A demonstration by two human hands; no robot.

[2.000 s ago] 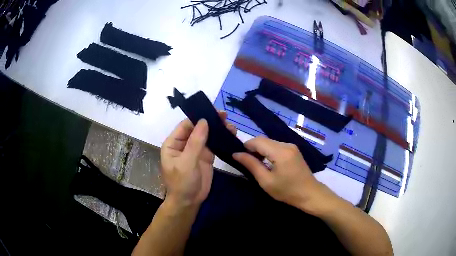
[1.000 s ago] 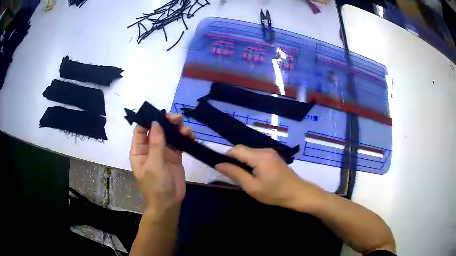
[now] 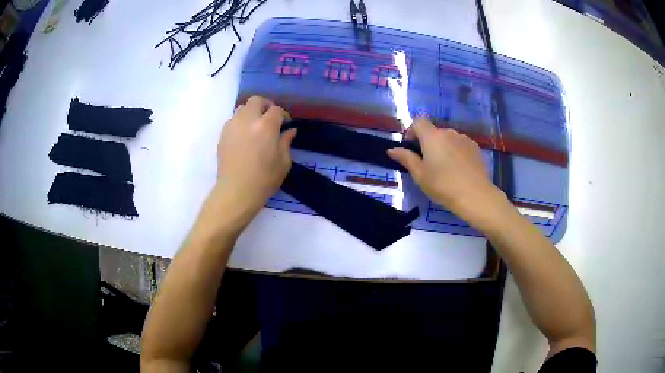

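Note:
A black fabric strip (image 3: 343,144) lies across the blue see-through template (image 3: 467,102), just below its brown-red band. My left hand (image 3: 255,142) holds or pinches the strip's left end. My right hand (image 3: 445,156) has its fingers on the strip's right end. The hands cover both ends. A second black fabric strip (image 3: 350,207) lies slanted on the template's near part, its right end past the near edge. Pink slot groups (image 3: 340,70) show on the template's far half.
Three short black fabric pieces (image 3: 91,154) with frayed edges lie at the left on the white tabletop (image 3: 182,175). Thin black cords (image 3: 208,25) lie in a loose pile beyond. Dark thread snips (image 3: 359,13) lie at the template's far edge. A pale surface (image 3: 620,160) is at the right.
Both hands have moved from the near edge onto the template and spread apart on a strip. The strip held in the air earlier is no longer held up. The view has shifted.

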